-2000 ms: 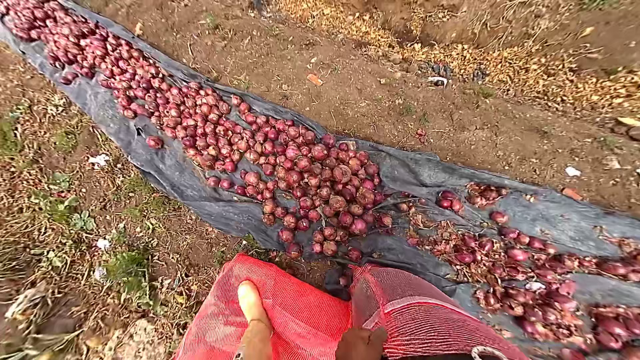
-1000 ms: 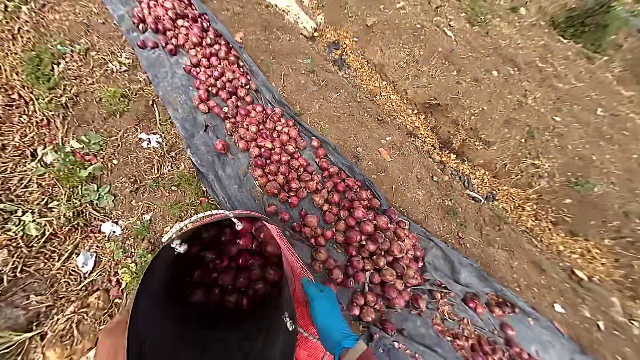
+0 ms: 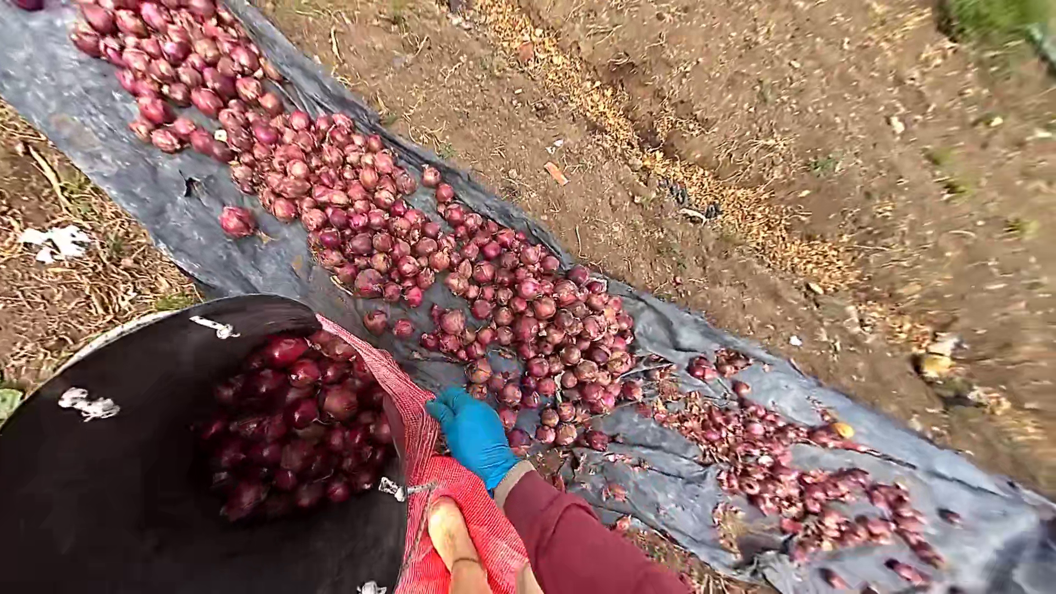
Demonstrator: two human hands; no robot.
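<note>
My right hand, in a blue glove under a maroon sleeve, grips the edge of a red mesh bag beside a large black tub. Lower down, a bare thumb and part of a wrist, which appear to be my left hand, press on the bunched mesh; the fingers are hidden. Red onions lie inside the tub, whose wall bears white string ties. More red onions are piled on a long grey sheet beyond my right hand.
Loose onion skins and small onions lie on the sheet at the right. Bare soil borders its far side, with a strip of dry husks. Dry plants and white scraps lie on the ground at the left.
The black tub and the blue-gloved hand, absent from the oldest frame, have come into view; the glove stays at the mesh edge between the last two frames. The view has shifted.
</note>
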